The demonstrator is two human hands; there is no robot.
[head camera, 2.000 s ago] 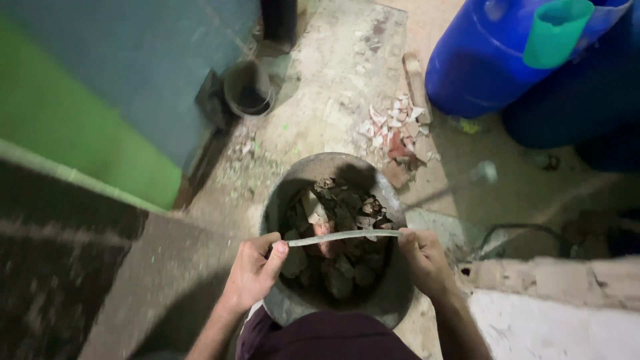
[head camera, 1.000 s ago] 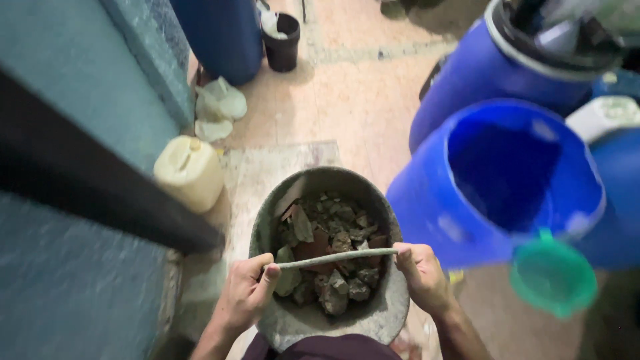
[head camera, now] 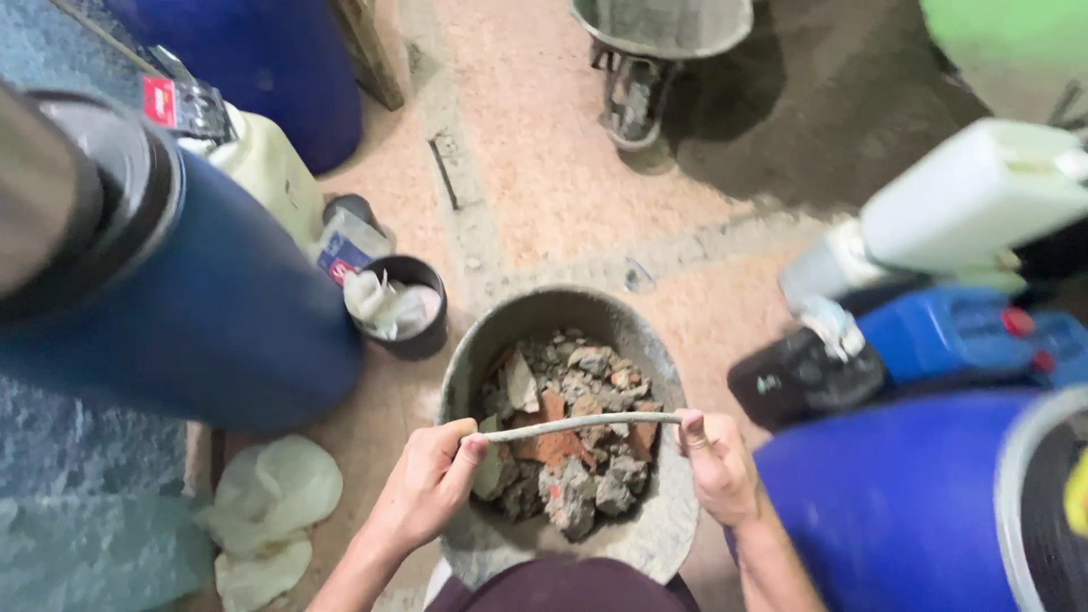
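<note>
A grey bucket [head camera: 565, 297] full of broken rubble [head camera: 586, 459], with grey mortar lumps and orange brick or tile shards, hangs or is carried close against my body. Its thin curved handle [head camera: 586, 421] arches across the opening. My left hand [head camera: 429, 476] grips the handle's left end, thumb on top. The right end is in my right hand [head camera: 718, 467], its thumb raised along the handle.
Blue drums stand at left [head camera: 246, 280] and lower right [head camera: 884, 484]. A black waste bucket [head camera: 425, 331] is ahead left. A wheelbarrow [head camera: 671, 25] stands ahead. Jerrycans, one white [head camera: 960, 204] and one blue [head camera: 952, 331], are at right. Crumpled plastic [head camera: 272, 493] lies lower left.
The view has moved a long way across the room, with the bucket carried along between both hands. The wheelbarrow has come into view ahead; both hands have kept hold of the handle.
</note>
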